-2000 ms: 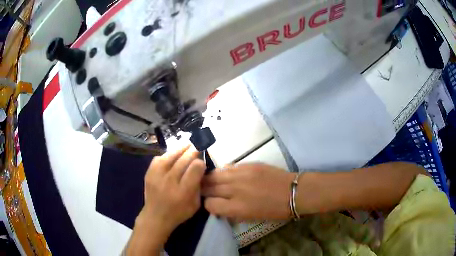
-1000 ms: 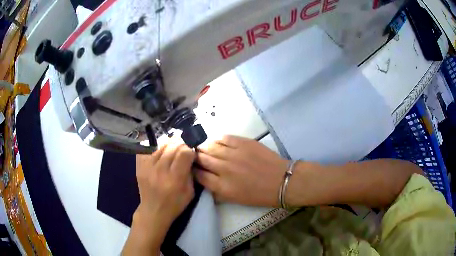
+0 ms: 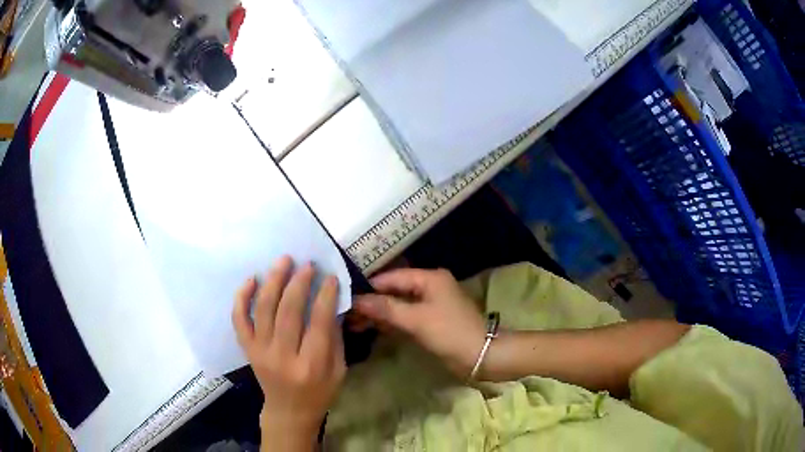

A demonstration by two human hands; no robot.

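A white panel [image 3: 212,221] lies flat on the machine table, from the sewing head down to the front edge. A black fabric panel [image 3: 361,284] shows as a narrow strip along its right edge and at its lower right corner; the rest is hidden under the white. My left hand [image 3: 293,331] lies on the lower part of the white panel, fingers slightly apart. My right hand [image 3: 422,311] pinches the black corner at the table's front edge. The presser foot and needle are hidden under the sewing machine head [image 3: 150,48].
A stack of pale cut pieces [image 3: 468,79] lies right of the needle area. A long black piece [image 3: 44,291] lies along the left of the table. Measuring tape [image 3: 402,225] runs along the front edge. A blue basket [image 3: 680,168] stands at right.
The view has shifted down and right. Both hands have moved from the needle to the table's front edge. The white panel now lies spread over the black piece.
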